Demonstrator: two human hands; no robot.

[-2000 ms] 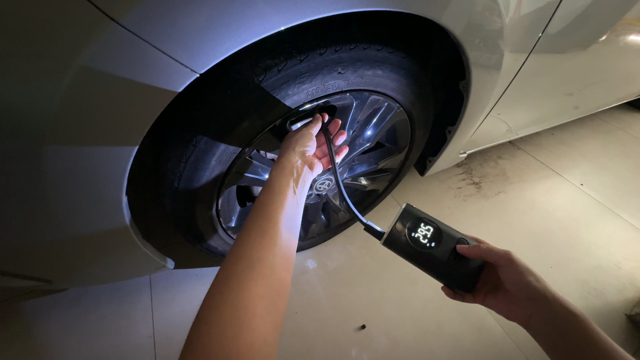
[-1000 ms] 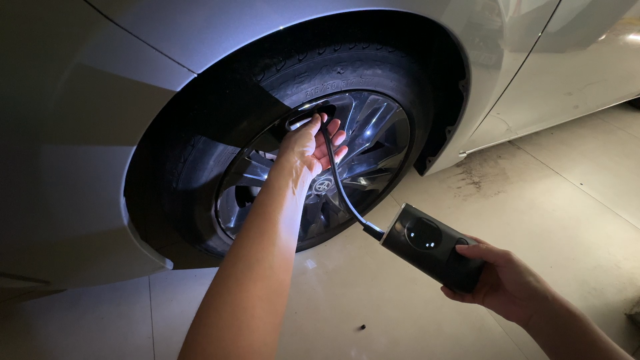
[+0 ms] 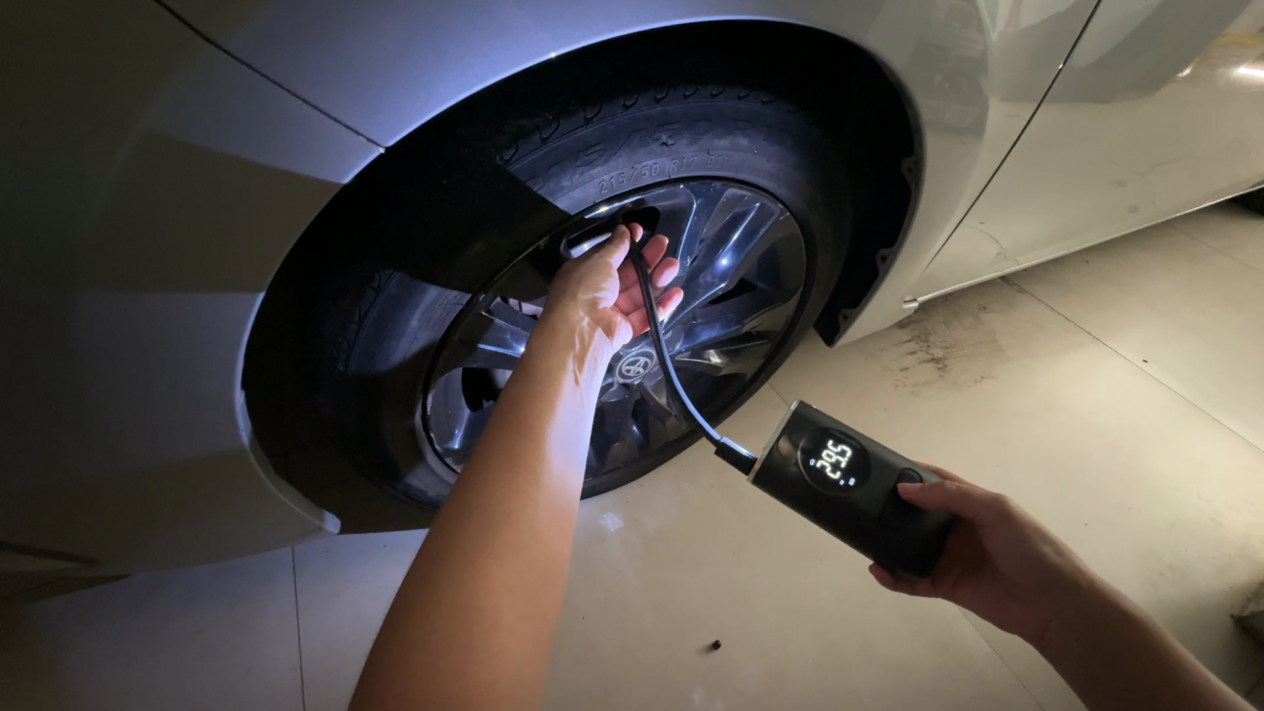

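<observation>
My left hand (image 3: 607,284) is at the upper part of a car wheel rim (image 3: 726,242), its thumb and forefinger pinching the far end of a black air hose (image 3: 664,367). The hose's tip and the valve are hidden in the shadow by my fingers. From there the hose curves down to a black handheld tire inflator (image 3: 857,494). My right hand (image 3: 973,558) holds the inflator's lower end, thumb beside a round button. Its lit round display (image 3: 833,462) shows 29.5. Around the rim is the black rubber tire (image 3: 691,148).
The car's fender (image 3: 612,44) arches over the wheel, and a door panel (image 3: 1116,128) extends to the right. A small black cap-like piece (image 3: 715,645) lies on the tiled floor (image 3: 632,592). Dark smudges mark the tiles behind the wheel. Part of a dark object (image 3: 1252,617) shows at the right edge.
The inflator's display shows digits again; one second ago it showed only small marks, and two seconds ago it also showed digits. Both hands have stayed in place.
</observation>
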